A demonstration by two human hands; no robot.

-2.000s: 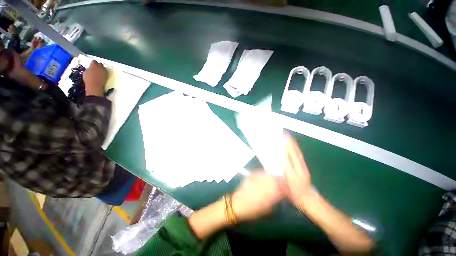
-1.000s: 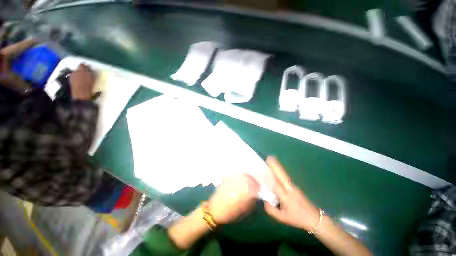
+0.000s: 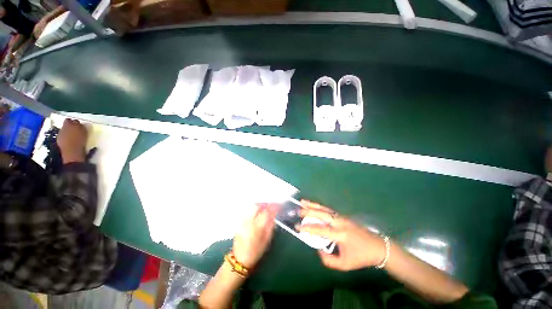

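A fanned stack of bright white wrapping sheets (image 3: 200, 190) lies in front of me. My right hand (image 3: 345, 241) holds a white oblong product (image 3: 310, 236) by its solid end, beside the stack's right corner; its open loop points up and left. My left hand (image 3: 255, 232) is at the stack's lower right edge, fingertips near the loop end; whether they pinch a sheet or the product is unclear. Two unwrapped white products (image 3: 349, 114) stand side by side beyond the divider strip. Several wrapped white packets (image 3: 240, 99) lie left of them, some overlapping.
A long white divider strip (image 3: 339, 154) crosses the green bench. At left, a neighbour in a checked shirt (image 3: 54, 223) works at a pale panel (image 3: 112, 151) with black parts, near a blue bin (image 3: 21, 131). Another checked sleeve (image 3: 532, 223) is at right. Brown cartons (image 3: 175, 11) stand at the far side.
The row of unwrapped products has gone from four to three to two, and wrapped packets have increased. My hands held white wrapping before; now a bare product is in my right hand. The view has shifted.
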